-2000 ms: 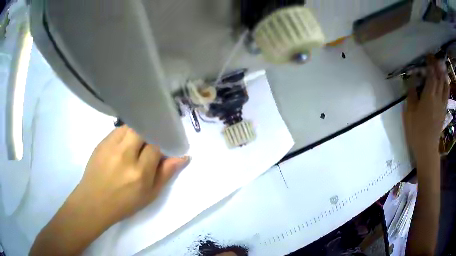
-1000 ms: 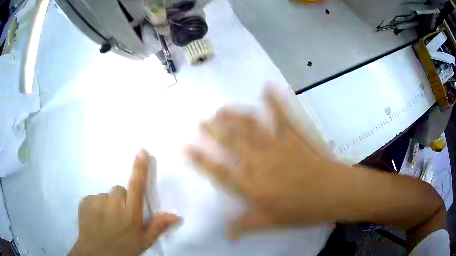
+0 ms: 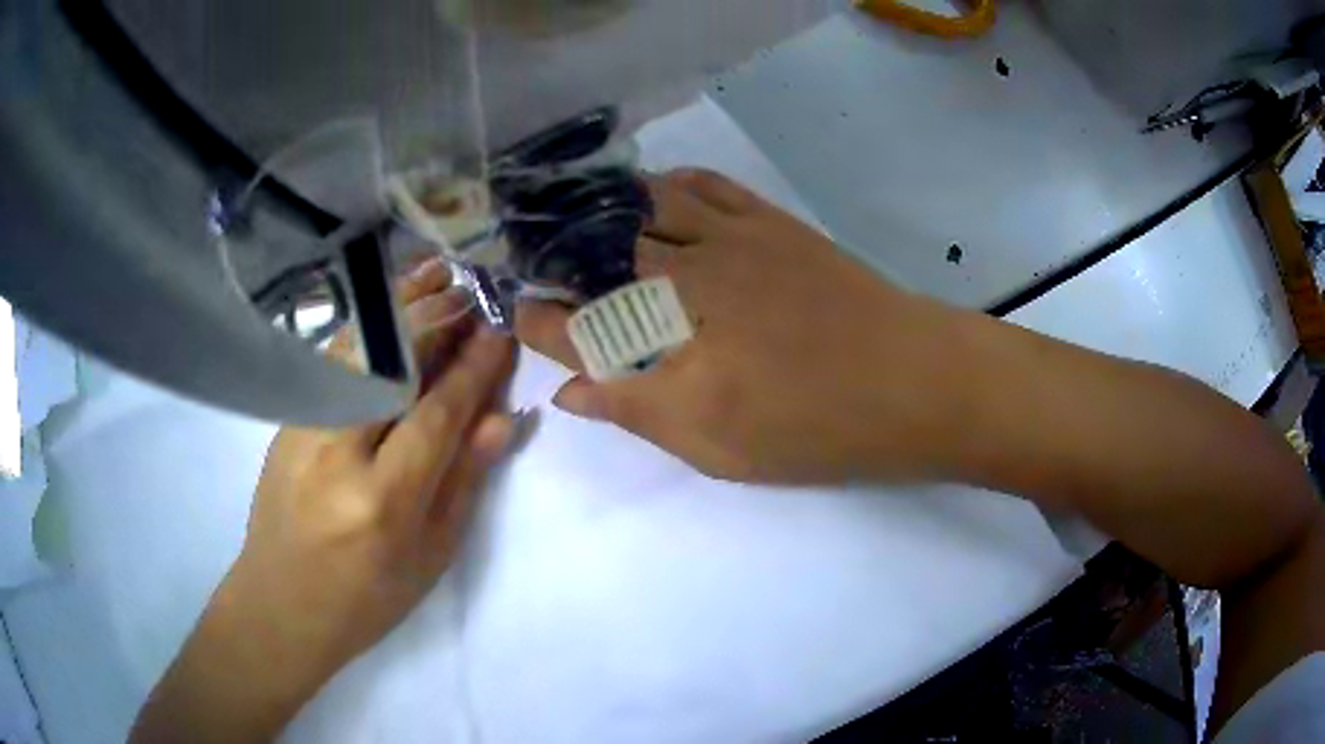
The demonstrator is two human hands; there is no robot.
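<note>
A white fabric panel (image 3: 625,581) lies under the head of the sewing machine (image 3: 131,262) and spreads toward me. My left hand (image 3: 385,465) lies on the cloth left of the needle area, its fingertips partly hidden by the machine head. My right hand (image 3: 770,334) lies palm down on the cloth to the right, its fingers partly behind the tension knob (image 3: 632,329). The presser foot area (image 3: 480,295) shows between the two hands. Whether the fingertips pinch the cloth is hidden.
Orange scissor handles (image 3: 930,15) lie at the top on the machine bed. A metal part (image 3: 1228,102) and a yellow-edged tray (image 3: 1286,247) are at the right. Part of a white glowing lamp (image 3: 7,393) and loose white pieces (image 3: 44,451) are at the left edge.
Both hands have moved up and inward over the cloth to the needle area. The machine head fills more of the view. Two seconds earlier my right hand was at the far right by the tray.
</note>
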